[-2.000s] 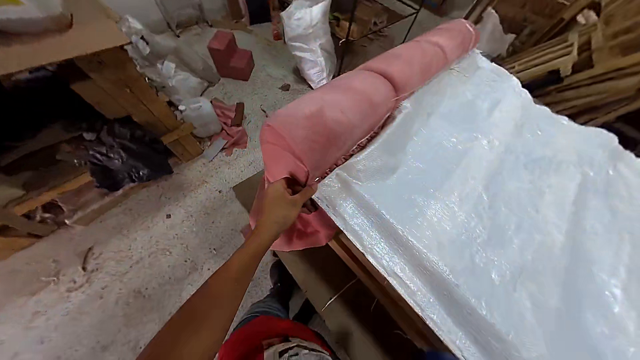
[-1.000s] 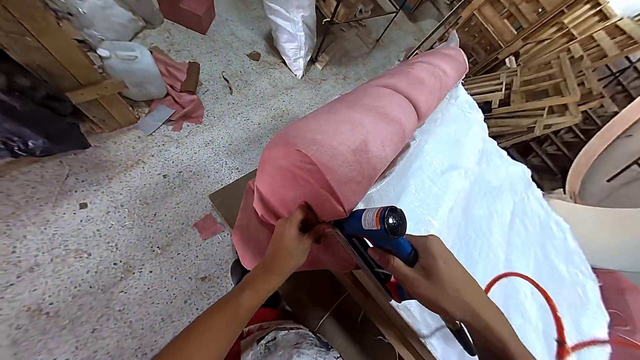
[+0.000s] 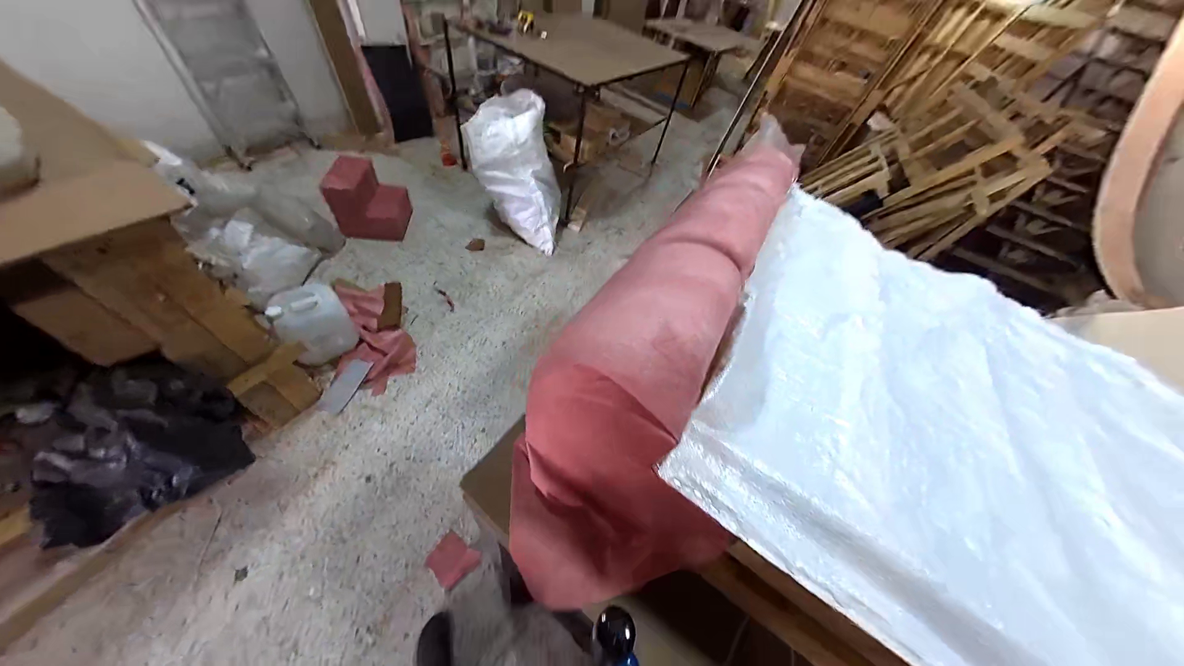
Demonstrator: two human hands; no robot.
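Neither my left hand nor my right hand shows in the head view. The rounded upholstered roll in pink fabric [image 3: 647, 296] runs away from me along the left edge of the white covered panel [image 3: 925, 416]. At its near end the pink fabric flap [image 3: 601, 490] hangs loose, with folds, over the wooden frame [image 3: 786, 610]. At the bottom edge the black rounded top of a blue tool [image 3: 615, 633] is partly visible; whatever holds it is out of view.
A white plastic jug [image 3: 313, 324] and pink fabric scraps [image 3: 379, 347] lie on the floor at left. Beyond are a red foam block [image 3: 363, 199], a white sack [image 3: 513, 162], a metal-legged table [image 3: 592, 55] and stacked wooden frames [image 3: 971, 157]. A workbench [image 3: 74, 185] stands at left.
Both hands have left the view; one second ago the left held the pink fabric and the right held the blue tool against the frame. The red hose is gone from view. The view has tilted up.
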